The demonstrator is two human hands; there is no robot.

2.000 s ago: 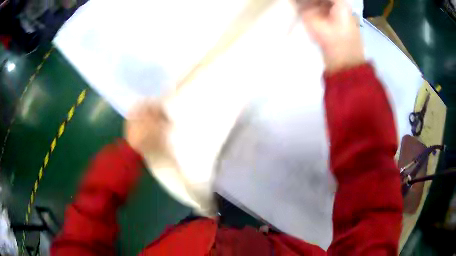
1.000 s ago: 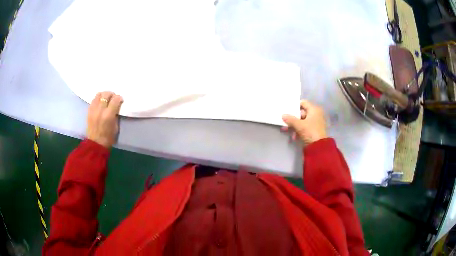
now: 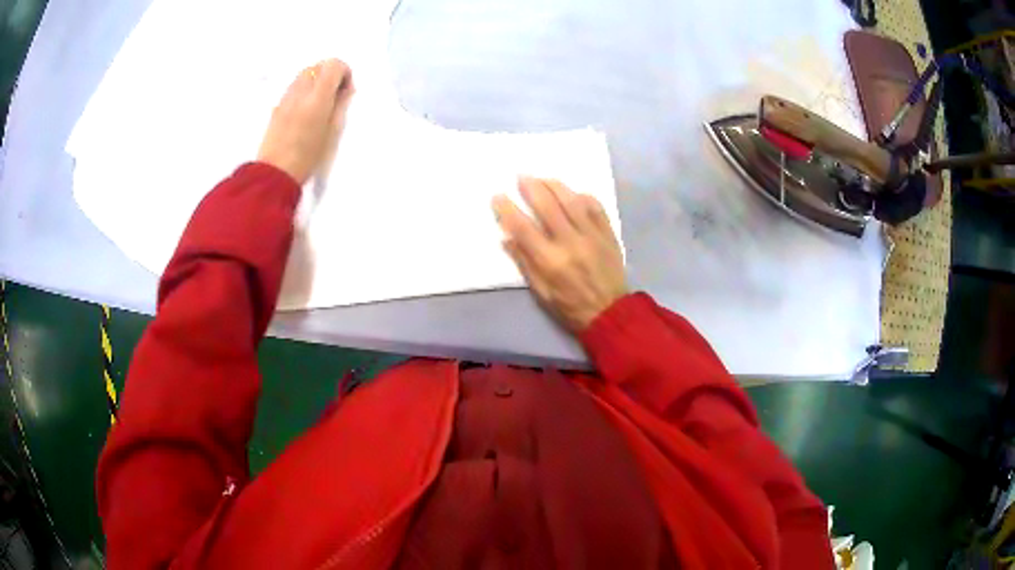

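A large white cut panel [image 3: 412, 212] with a curved inner edge lies flat on the pale blue-grey table cover [image 3: 712, 290]. My left hand [image 3: 309, 117] rests on the panel's upper left part, fingers together and bent; whether it pinches the cloth cannot be told. My right hand [image 3: 565, 245] lies palm down on the panel's right part, fingers slightly spread, holding nothing. The steam iron [image 3: 807, 167], with a silver soleplate and brown wooden handle, lies on the table right of the panel, touched by neither hand.
A reddish-brown iron rest [image 3: 887, 84] is at the table's right edge, beside the iron's hose. Part of a dark tool shows at the top right. A perforated yellowish board [image 3: 918, 267] edges the table. The green floor [image 3: 301, 390] shows below, and yellow baskets stand far right.
The panel was lifted, then laid on the table. My left hand has moved from its near edge up onto the cloth. My right hand has let go of the corner and moved left onto the panel.
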